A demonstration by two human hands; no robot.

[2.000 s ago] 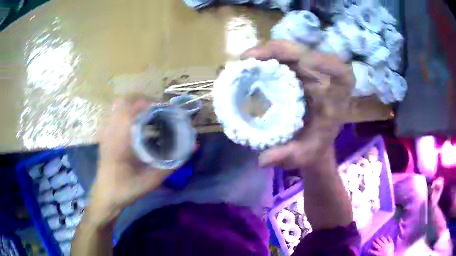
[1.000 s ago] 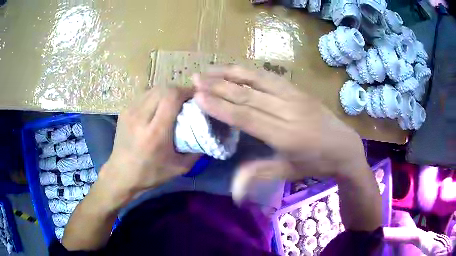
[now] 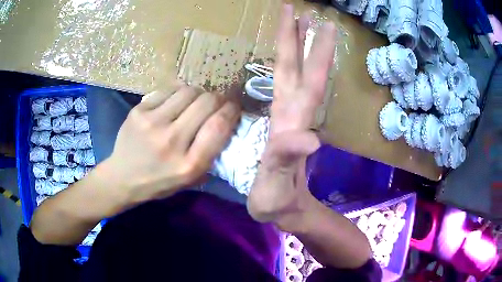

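A grey-white joined piece (image 3: 242,155) with a ridged outside is between my two hands over my lap, below the bench edge. My left hand (image 3: 170,137) is closed around its left end, and its fingers hide that end. My right hand (image 3: 294,121) is held against the piece's right end with the palm, its fingers straight, apart and pointing up, not wrapped round it. The white glue cup (image 3: 260,88) stands on the bench beside my right hand, with a pale swab (image 3: 258,69) at it.
A stained cardboard pad (image 3: 212,58) lies on the bench (image 3: 159,33). Ring parts (image 3: 424,88) are heaped at the right, with tubular bodies (image 3: 404,22) behind. A blue crate (image 3: 23,148) of ridged pieces is at left, a purplish crate (image 3: 406,234) of rings at right.
The body and the collar, held apart in separate hands at first, are now together between my hands. My right hand has turned fingers-up against the end. The glue cup shows again.
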